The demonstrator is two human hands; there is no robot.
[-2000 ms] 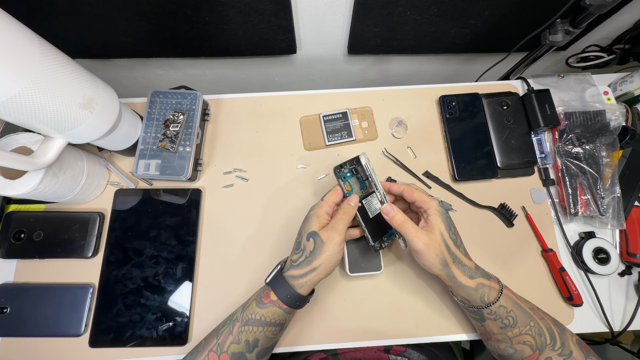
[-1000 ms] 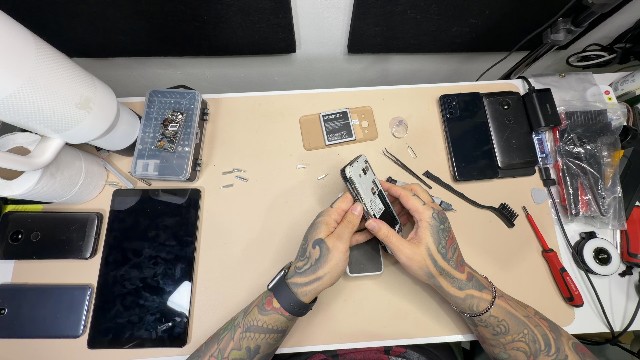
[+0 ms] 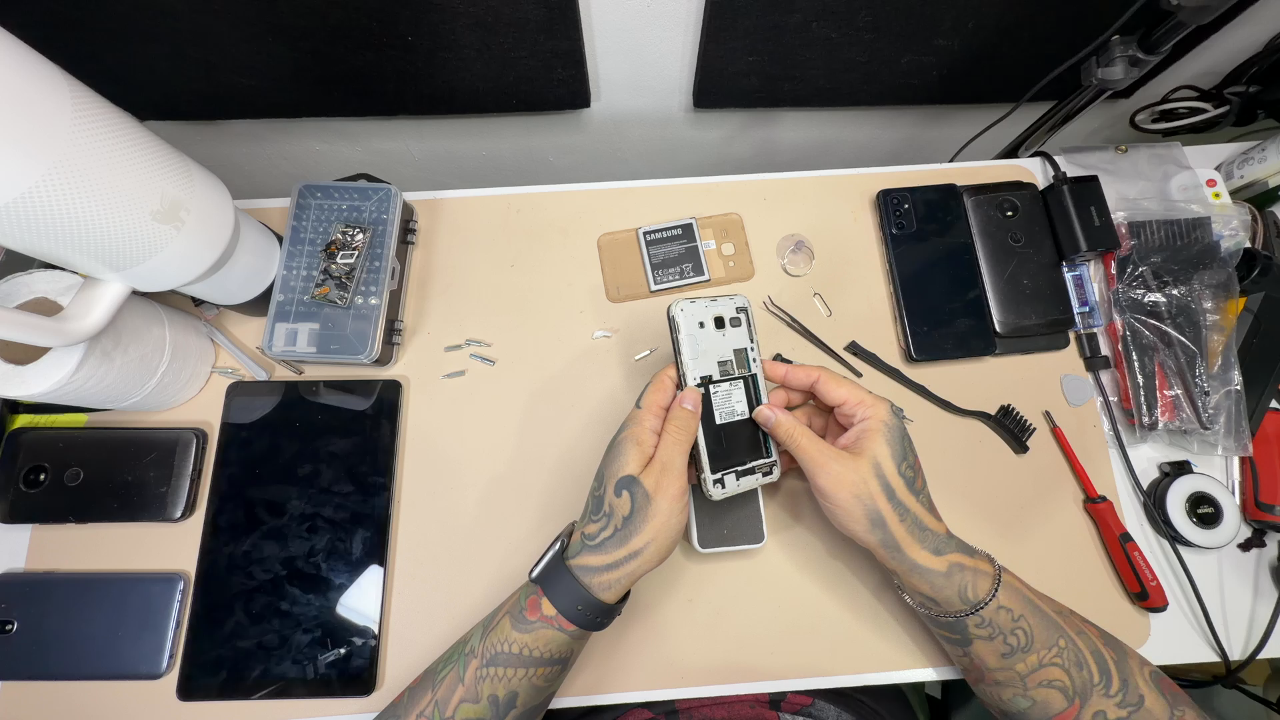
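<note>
A smartphone without its back cover (image 3: 727, 345) is held between my two hands, its white mid-frame and bare battery bay facing up. My left hand (image 3: 640, 470) grips its left edge, thumb on the frame. The thumb and fingers of my right hand (image 3: 840, 450) hold the right edge. Beneath the phone, partly hidden, lies a white-edged case with a dark grey top (image 3: 727, 522). Behind it, a Samsung battery (image 3: 673, 255) rests on a gold phone back cover (image 3: 620, 268). Black tweezers (image 3: 812, 337) and a black anti-static brush (image 3: 940, 395) lie right of the phone.
Several screwdriver bits (image 3: 482, 358) lie left of my hands. Farther left are a parts box (image 3: 385, 300), a tablet (image 3: 290, 540) and two phones. At right lie two more phones, a red screwdriver (image 3: 1115, 545), cables and a plastic bag (image 3: 1180, 330). A SIM ejector pin (image 3: 822, 303) lies near the tweezers.
Two seconds ago the green circuit board showed on the phone in my hands; now the white mid-frame covers that area. The phone has turned flatter to view, its back facing up.
</note>
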